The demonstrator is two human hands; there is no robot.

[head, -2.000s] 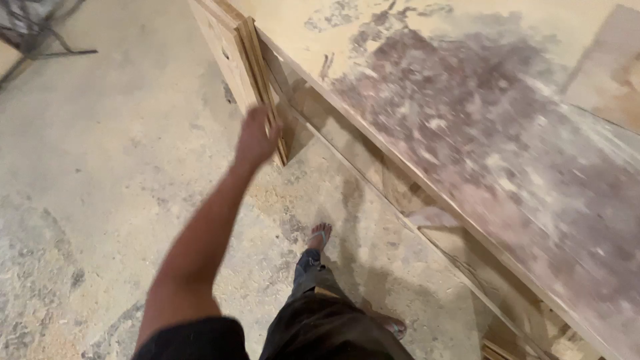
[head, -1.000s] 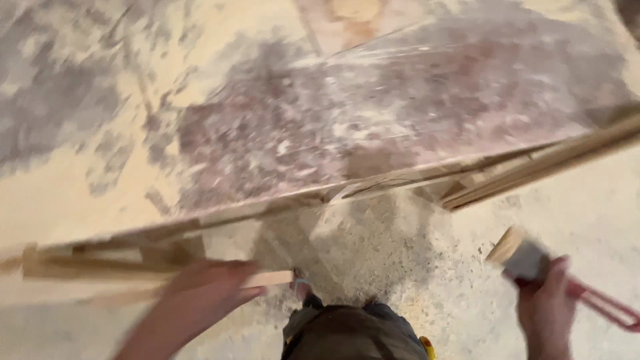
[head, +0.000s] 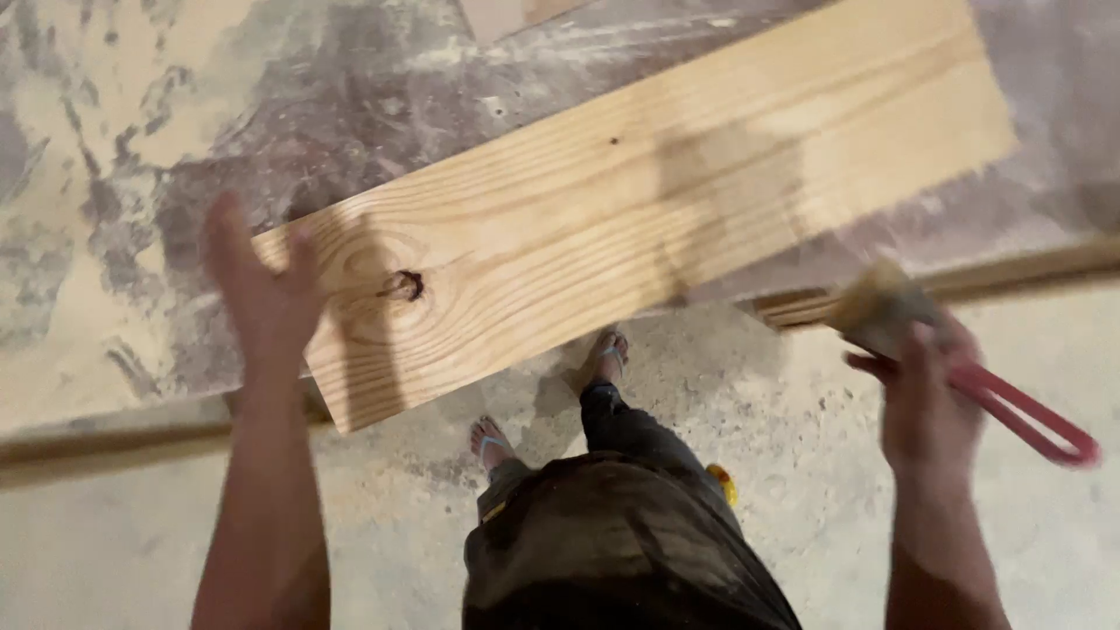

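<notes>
A long pine board (head: 560,210) with a dark knot near its left end lies slantwise on the stained worktable (head: 350,114), its near left corner jutting past the table's edge. My left hand (head: 267,289), fingers spread, is at the board's left end; whether it touches the wood cannot be told. In my right hand (head: 932,402) is a wide paintbrush (head: 892,306) with a red handle and pale bristles, held off the near edge of the table. The brush is blurred, and its bristles point up and left.
Wooden strips (head: 796,308) show under the table's near edge on the right. Part of another flat piece (head: 516,13) lies at the top of the table. My sandalled feet (head: 612,350) stand on the dusty concrete floor (head: 394,525) below the edge.
The pine board now lies across the table, where bare tabletop showed a second ago. My left hand, then around a thin wooden piece, is now spread. The brush remains in my right hand.
</notes>
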